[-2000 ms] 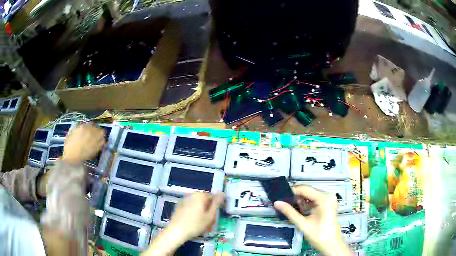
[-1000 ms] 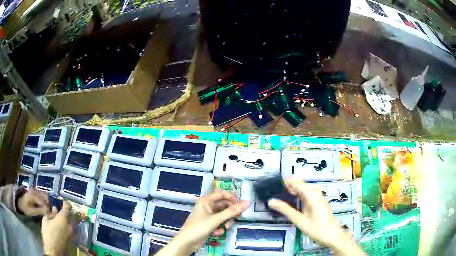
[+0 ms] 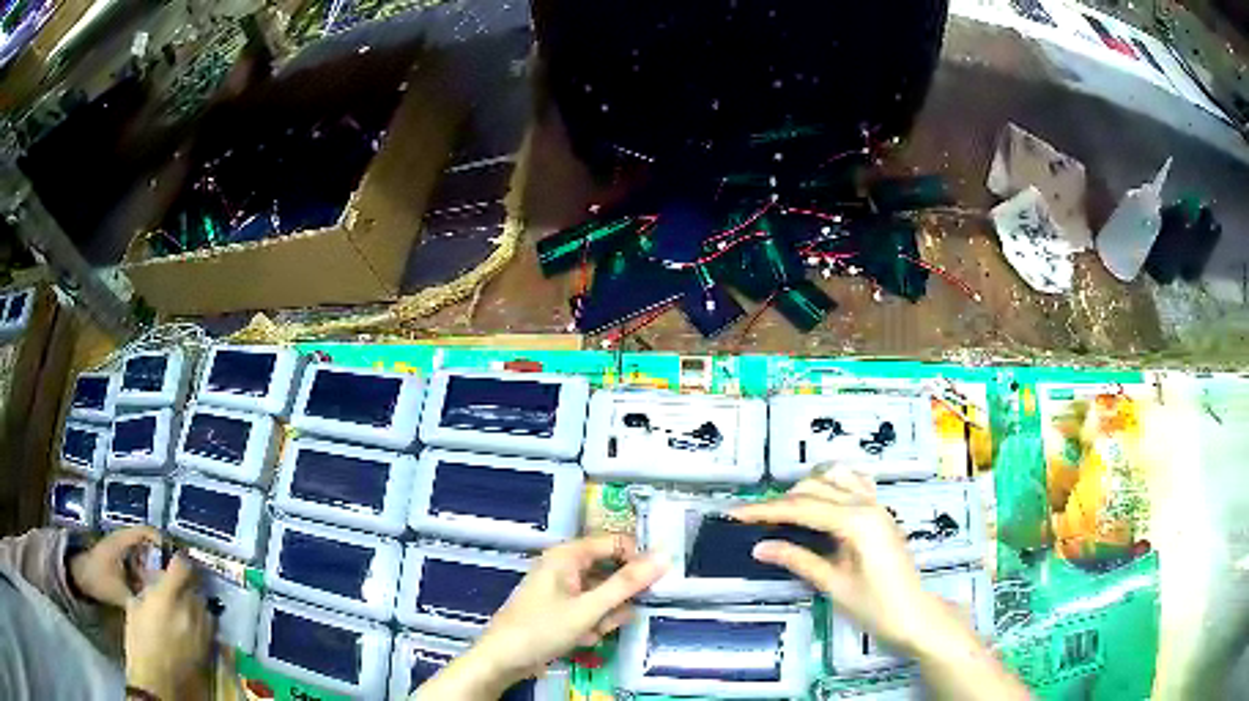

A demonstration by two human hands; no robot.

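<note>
A dark solar panel (image 3: pixel 729 546) lies over the recess of a grey housing (image 3: pixel 667 531) in front of me, its right end under my fingers. My right hand (image 3: pixel 836 548) holds the panel between thumb and fingers. My left hand (image 3: pixel 582 592) is at the housing's left edge, thumb and forefinger close together near its pale face; whether it pinches a wire or the housing edge is not clear. Unfitted housings with black squiggles (image 3: pixel 674 438) lie behind and to the right. A fitted housing (image 3: pixel 716 653) lies just in front.
Rows of fitted housings (image 3: pixel 503 416) fill the left. Behind are a loose panel pile (image 3: pixel 685 281), a cardboard box (image 3: pixel 260 274), a clear squeeze bottle (image 3: pixel 1131 233), a dark bottle (image 3: pixel 1183 244) and stained paper (image 3: pixel 1034 240). Another person's hands (image 3: pixel 167 623) work at the lower left.
The panel has gone from tilted in my right hand to lying over the housing's recess. My left hand has moved right to the housing's edge. The other person's hands have moved down from the back-left housings.
</note>
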